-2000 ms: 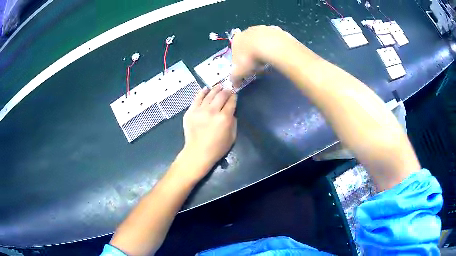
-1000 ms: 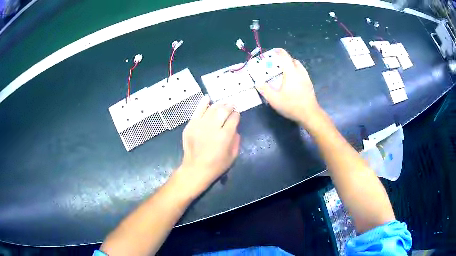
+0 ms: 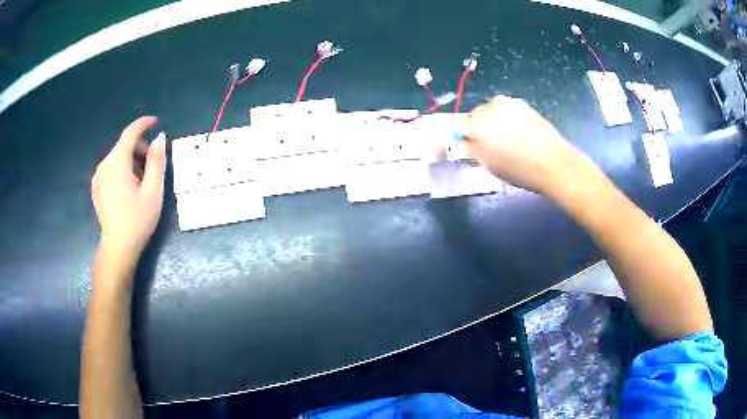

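Several silver-white heatsink modules lie side by side in a row on the dark belt, touching, the leftmost module (image 3: 217,168) a little lower. Red lead wires (image 3: 223,106) with small white plug connectors (image 3: 256,66) stick out from their far edges. My left hand (image 3: 131,192) is beside the row's left end, thumb and fingers apart, holding nothing. My right hand (image 3: 512,143) is at the rightmost module (image 3: 463,178) of the row, fingertips at a small blue piece (image 3: 457,137) on its face. Whether the fingers pinch the blue piece is unclear.
More heatsink modules (image 3: 608,98) lie at the right end of the dark belt (image 3: 328,311). A white line (image 3: 106,53) runs along the far side. A dark crate (image 3: 528,360) with shiny packing stands below the near edge. Metal parts (image 3: 727,90) are at the far right.
My left hand has left the middle of the row and moved to its left end. The modules now touch in one straighter row. My right hand has moved right, onto the end module's face.
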